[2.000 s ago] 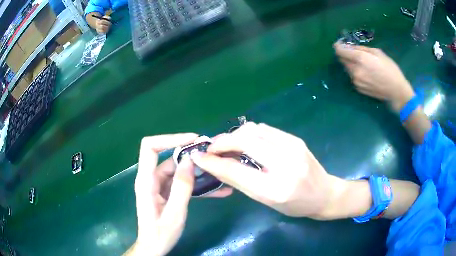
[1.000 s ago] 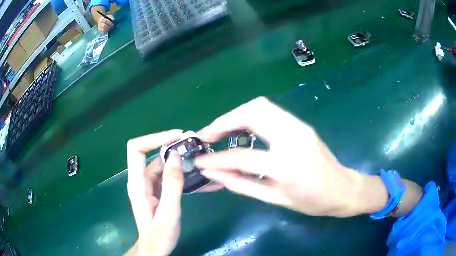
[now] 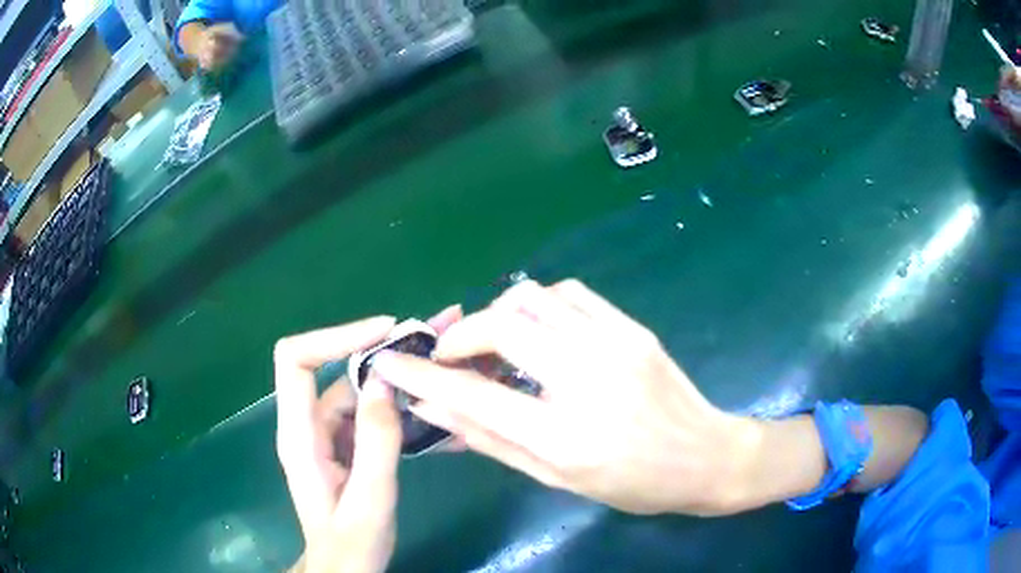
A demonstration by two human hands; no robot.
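Note:
A smartwatch case (image 3: 423,437) with a pale rim and dark inside is held between my hands at the lower centre. My left hand (image 3: 347,448) grips its left side, thumb at the opening. My right hand (image 3: 605,403) reaches over the case from the right, its fingertips at the opening, covering much of the inside. Whether the right fingers pinch a small part cannot be seen. Another unit (image 3: 517,378) lies mostly hidden behind my right hand.
Open cases lie on the green belt: one at upper centre (image 3: 630,146), one further right (image 3: 762,96), one at left (image 3: 138,400). A clear tray (image 3: 370,62) and black tray (image 3: 56,263) stand beyond. A person's hand (image 3: 213,47) shows at upper left; a metal post (image 3: 928,43) at upper right.
The neighbour's arm at the right has withdrawn from the belt, leaving two cases visible there. My right fingers have moved further over the held case. The belt's units appear shifted slightly left.

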